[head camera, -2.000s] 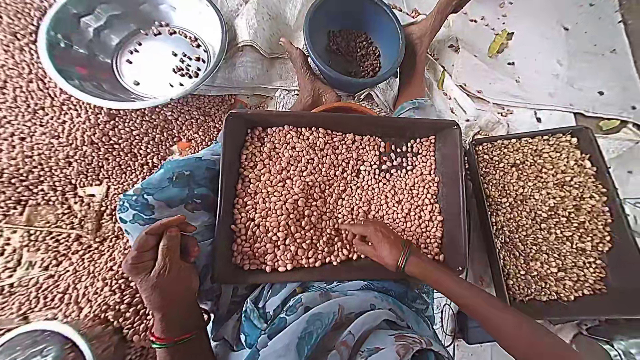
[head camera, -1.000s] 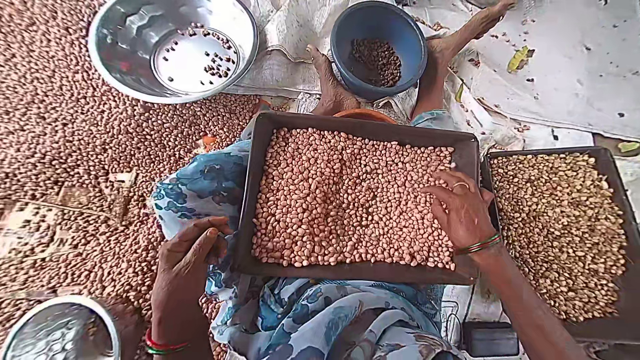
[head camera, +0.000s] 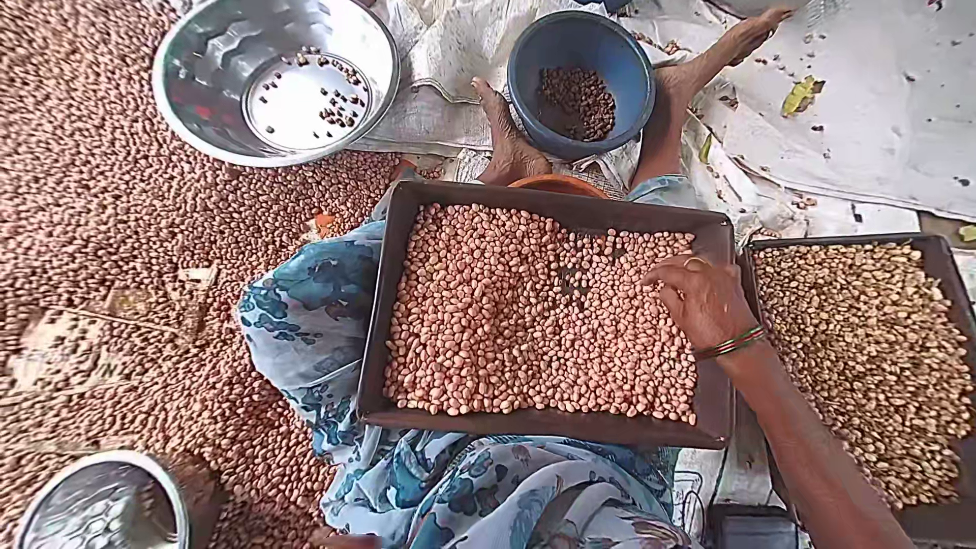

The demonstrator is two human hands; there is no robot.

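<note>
A dark rectangular tray [head camera: 549, 436] lies across my lap, spread with pinkish-brown nuts or seeds [head camera: 473, 328]. Over its right part is my right hand [head camera: 701, 297], fingers bent and fingertips at the seeds; whether anything is pinched between them cannot be made out. Only a small part of my left hand [head camera: 347, 540] shows at the bottom edge, and what it holds is hidden. A second dark tray [head camera: 945, 267], full of paler, yellowish-brown seeds [head camera: 862, 351], lies to the right, partly behind my right forearm.
A steel basin [head camera: 179, 114] with a few dark seeds stands at the upper left, on a wide spread of seeds [head camera: 91, 198]. Between my feet is a blue bowl [head camera: 526, 76] with dark pieces. A metal vessel [head camera: 179, 496] stands lower left. White sheets [head camera: 877, 99] cover the upper right ground.
My left hand has dropped from beside the tray's left side to the bottom edge of the view. My right hand has lifted its bent fingers from the flatter pose of a second ago.
</note>
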